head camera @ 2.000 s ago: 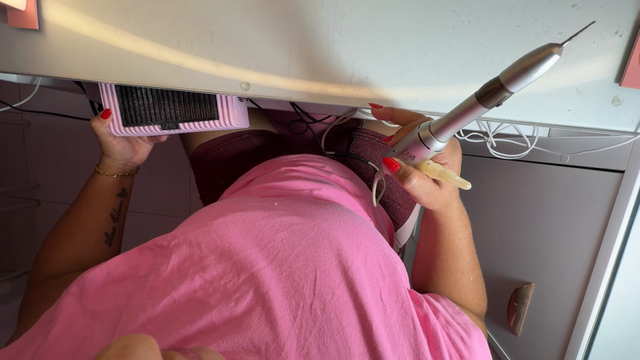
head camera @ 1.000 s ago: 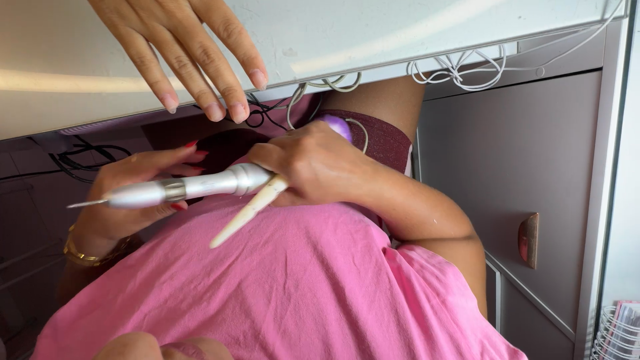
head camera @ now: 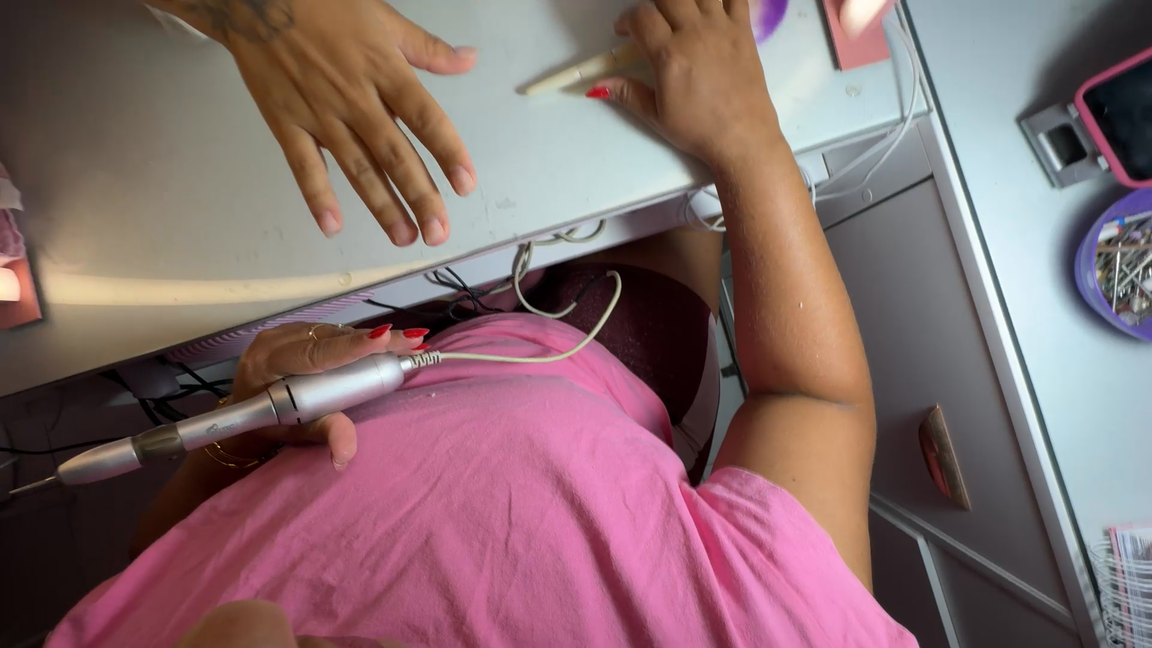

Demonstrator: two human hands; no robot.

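Observation:
My left hand (head camera: 297, 373) holds a silver electric nail drill (head camera: 337, 389) near my pink shirt. The drill's thin bit (head camera: 34, 487) points to the lower left, and a pale cord (head camera: 531, 358) runs from its rear end. At the top right, over the white table, my right hand (head camera: 697, 81) is closed around a cream-handled brush (head camera: 576, 76). Its handle sticks out to the left past my thumb, and a purple round part (head camera: 769, 16) shows on the far side. My fingers hide the brush's middle.
Another person's hand (head camera: 360, 117) is spread palm down over the white table (head camera: 180, 198). Cables hang below the table's edge. At right are a drawer unit (head camera: 900, 315), a pink-cased phone (head camera: 1120, 121), a purple cup of drill bits (head camera: 1116, 270) and a spiral notebook (head camera: 1125, 585).
My right hand has moved from my lap up over the table with the brush. The drill, in my right hand two seconds ago, is now in my left. The other person's hand came into view.

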